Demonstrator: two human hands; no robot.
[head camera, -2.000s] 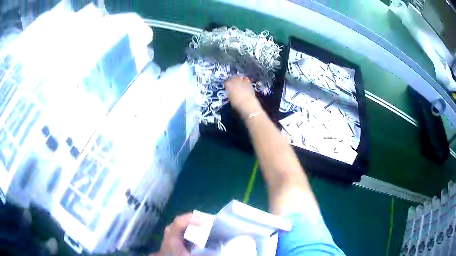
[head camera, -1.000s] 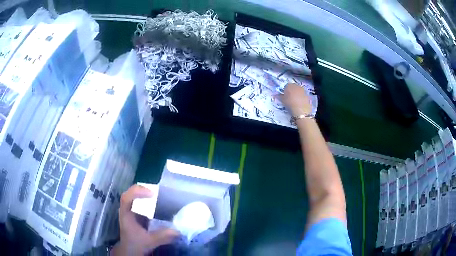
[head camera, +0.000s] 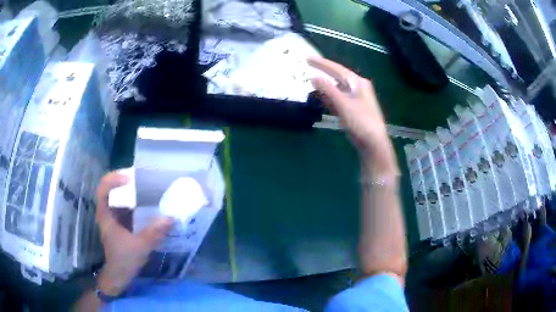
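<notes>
An open white retail carton (head camera: 177, 149) with raised flaps stands low at left of centre. A rounded white lump (head camera: 183, 198) shows in its opening. My left hand (head camera: 125, 234) grips the carton's left side, thumb across its front and fingers by the side flap. My right hand (head camera: 350, 106) is raised at the right edge of the right black tray (head camera: 262, 108), which holds flat white slips (head camera: 274, 61). Its fingers are blurred against the bright slips, and I cannot tell whether it holds one. The left black tray (head camera: 164, 82) holds tangled white looped pieces (head camera: 125, 55).
Large white cartons (head camera: 52, 164) stand at left. An upright row of narrow cartons (head camera: 475, 164) stands at right. A dark holder (head camera: 411, 52) lies at the back right, before the pale rail (head camera: 463, 52). Partly visible blue clothing (head camera: 536, 262) shows at the lower right edge.
My right hand went from the looped pieces to the slips, then to that tray's right edge. My left hand still holds the carton. The view has shifted right, showing more of the carton row.
</notes>
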